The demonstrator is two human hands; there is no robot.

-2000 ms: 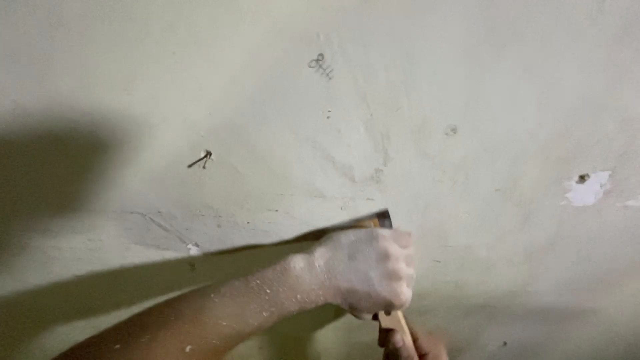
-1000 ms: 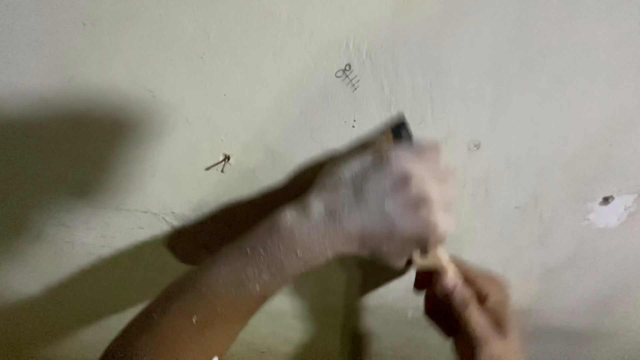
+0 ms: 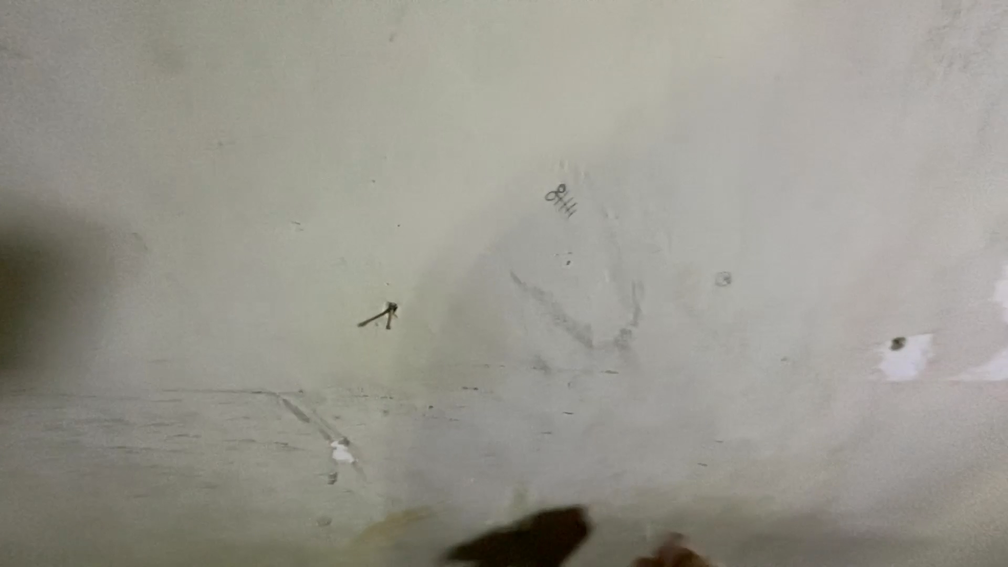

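A painted wall (image 3: 472,118) fills the head view. At the bottom edge, right of centre, a small blurred part of a hand shows, which looks like my right hand (image 3: 673,554); its fingers and anything in them are cut off by the frame. To its left lies a dark, blurred pointed shape (image 3: 524,539); whether it is a shadow or part of a tool I cannot tell. My left hand is not visible. Smudges and fine scratches mark the middle of the wall, below a small pencil-like scribble (image 3: 561,199).
Dark nails or screws (image 3: 378,315) stick out left of centre. A small hole with a white chipped patch (image 3: 906,358) is at the right, with more white patches at the edge. A diagonal scratch ends at a white chip (image 3: 342,451) lower left. A dark shadow lies far left.
Both hands and the wooden-handled tool they held against the middle of the wall have moved down, almost wholly out of view. Smudges where the hands were are now uncovered.
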